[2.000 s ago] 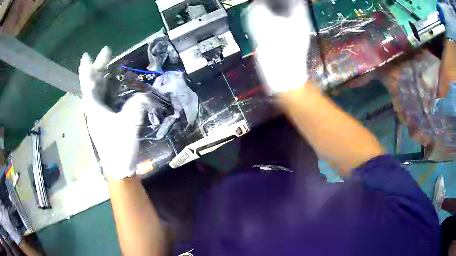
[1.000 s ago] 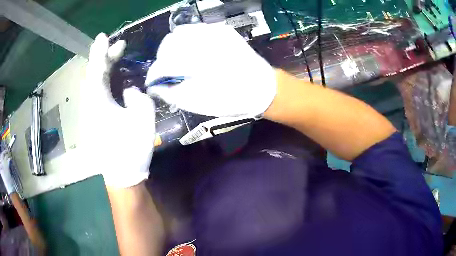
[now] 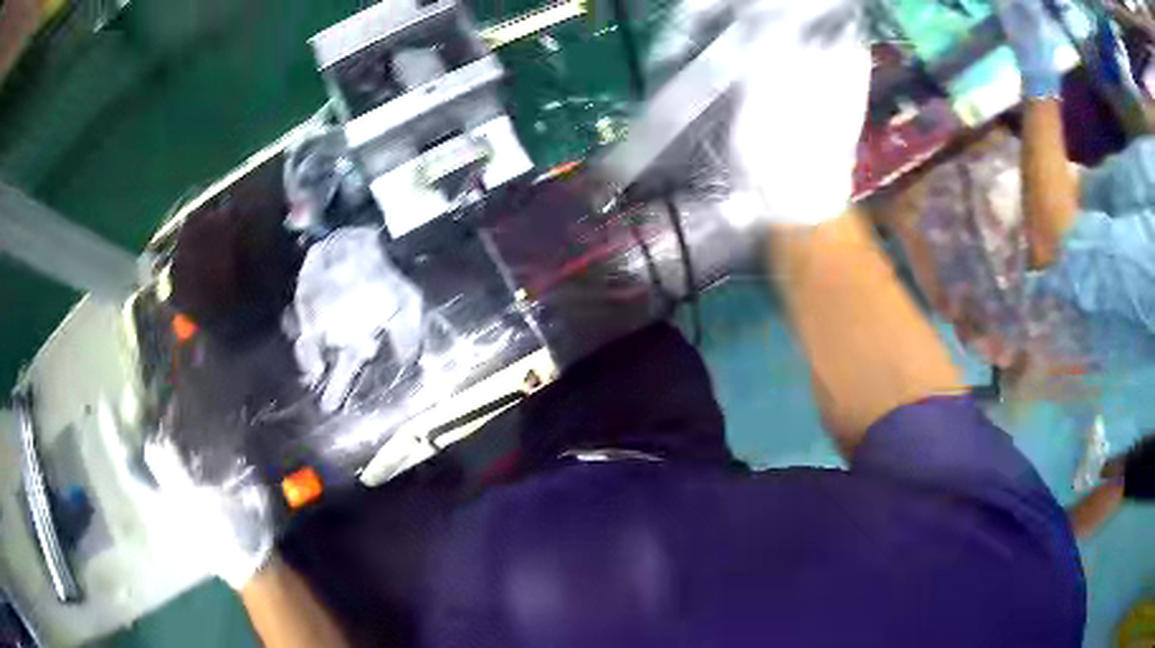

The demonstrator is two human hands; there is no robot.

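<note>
My left hand (image 3: 215, 513), in a white glove, is blurred over the edge between the black mat and the pale surface; its fingers and any held thing cannot be made out. My right hand (image 3: 807, 127), also white-gloved and blurred, is stretched out at the upper right. A pale, silvery long shape (image 3: 684, 117) lies against its left side; whether the hand grips it cannot be told. A crumpled grey cloth (image 3: 348, 304) lies on the black mat (image 3: 222, 380) between the hands. The black wired unit is not visible.
A silver-white feeder box (image 3: 424, 114) stands at the far edge, with a darker rag (image 3: 317, 177) beside it. A white bracket (image 3: 456, 424) lies along the near edge. Black cables (image 3: 678, 253) hang at centre right. A metal profile (image 3: 44, 500) lies far left. Another person's arm (image 3: 1045, 165) shows right.
My right hand has moved from beside my left hand to the upper right. My left hand has moved down and left in the view. The blue-wired unit is no longer seen; the view has shifted.
</note>
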